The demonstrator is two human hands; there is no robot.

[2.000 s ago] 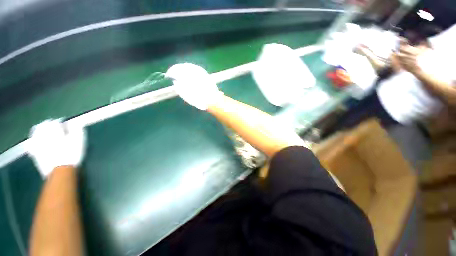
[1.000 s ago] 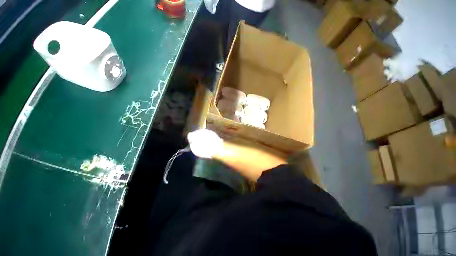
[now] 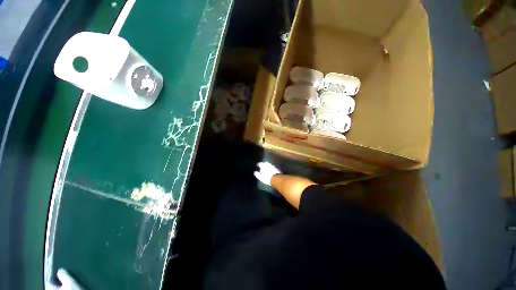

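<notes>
My right hand (image 3: 267, 173), in a white glove, is low beside the bench, just below the near wall of the open carton (image 3: 345, 148). It is small and blurred, and I cannot tell if it holds anything. White rounded plastic parts (image 3: 335, 103) lie in two columns at the carton's left end. My left hand (image 3: 68, 281) shows only as gloved fingers at the bottom left edge, on the bench by the rail; the rest is cut off.
A white plastic jug (image 3: 107, 71) lies across the rail (image 3: 67, 153) on the green bench (image 3: 124, 153). Another carton with small pale parts (image 3: 232, 102) sits in shadow between bench and open carton. More cartons (image 3: 505, 96) stand on the grey floor at right.
My right hand went from the rail to the carton's near side with a thin cord; the cord no longer shows. The view has swung right. My left hand left view and shows again at the edge.
</notes>
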